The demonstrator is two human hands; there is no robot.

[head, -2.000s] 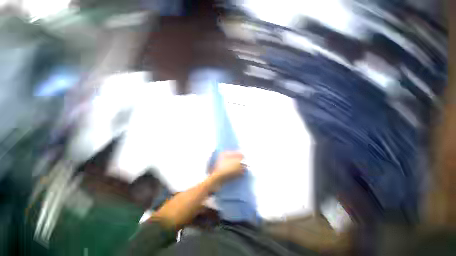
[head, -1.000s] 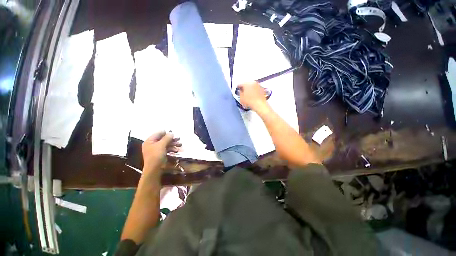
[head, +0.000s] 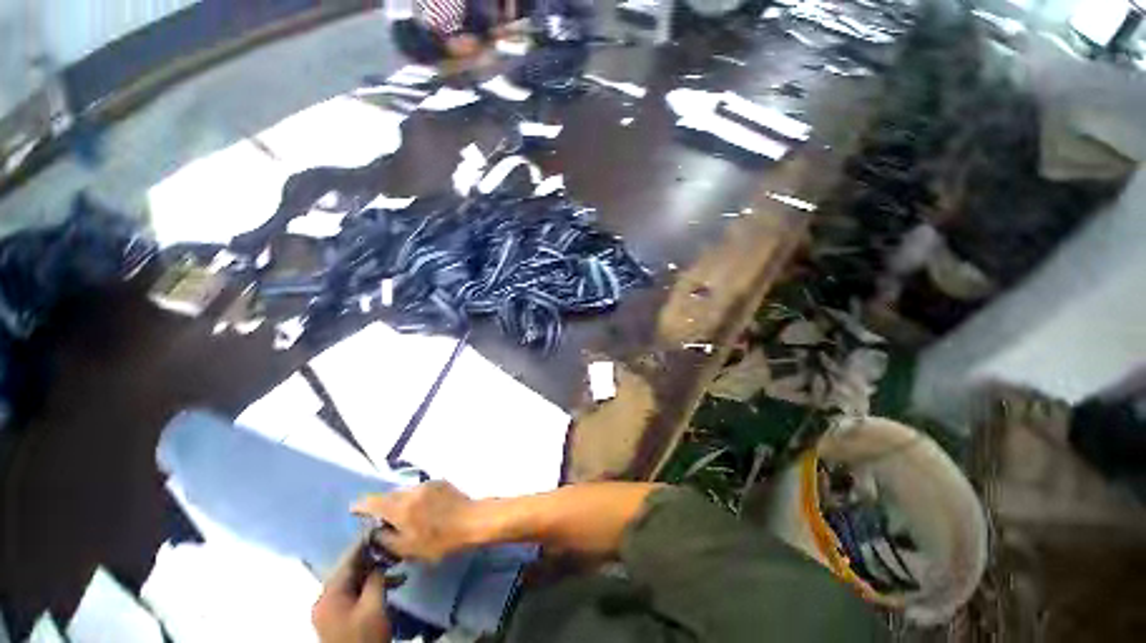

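A rolled bundle [head: 270,484], pale blue-grey, lies diagonally on white paper-topped panels [head: 496,408]. My right hand [head: 425,518] is on top of the roll, fingers closed on a dark fabric tie strip [head: 431,399] that trails back across the paper. My left hand [head: 356,600] is at the near side of the roll, its fingertips meeting the right hand's at a dark bunch of the strip. The fingers hide most of this bunch, and I cannot tell whether it is knotted. My left hand is partly cut off by the lower edge.
A heap of navy and white-striped offcuts [head: 503,270] lies beyond the panels. A small white ticket [head: 602,379] is near the worn table edge [head: 672,415]. A white bucket with a yellow-orange rim [head: 924,502] stands on the floor at right. A person in striped clothing [head: 440,15] is at the far side.
The view has turned right, bringing the bucket and far table into sight. My hands, apart on either side of the roll before, have come together over it at the dark strip.
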